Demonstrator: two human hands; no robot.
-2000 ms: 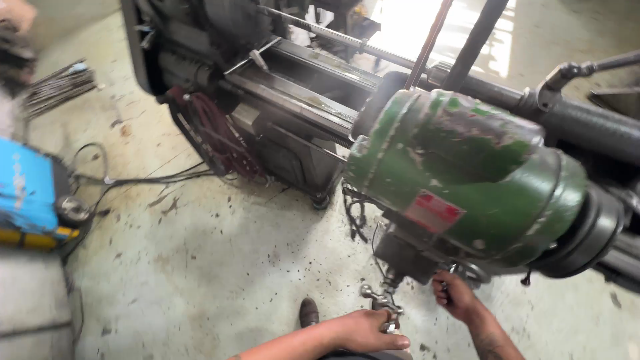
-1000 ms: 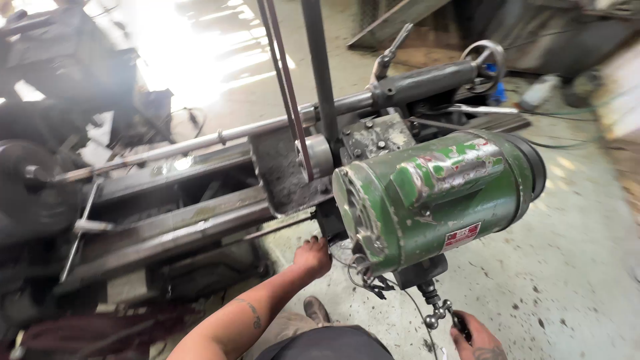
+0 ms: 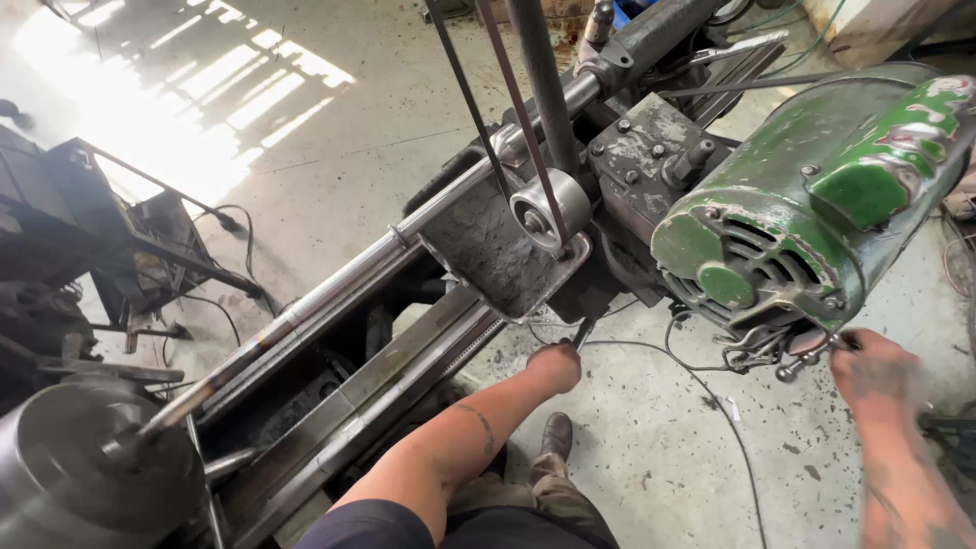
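My left hand (image 3: 557,364) is closed around a dark lever (image 3: 585,332) low on the lathe carriage, below a scaly metal tray (image 3: 499,248). At the right, my right hand (image 3: 877,370) grips a ball-ended crank handle (image 3: 797,367) under the green electric motor (image 3: 732,282). Above the tray, a narrow belt (image 3: 526,107) runs over a metal pulley (image 3: 550,207). A long shiny round bar (image 3: 305,305) extends from the carriage area to the chuck (image 3: 99,457) at the lower left.
Lathe bed rails (image 3: 381,381) run diagonally beneath the bar. Loose cables (image 3: 732,427) lie on the floor by my boot (image 3: 557,436). A dark metal frame (image 3: 152,221) stands at the left. A bolted steel block (image 3: 648,152) sits beside the motor.
The view has swung round strongly. Two seconds ago my left hand was at the ball-ended handle; one second ago it was on the carriage side, with my right hand at the ball-ended handle.
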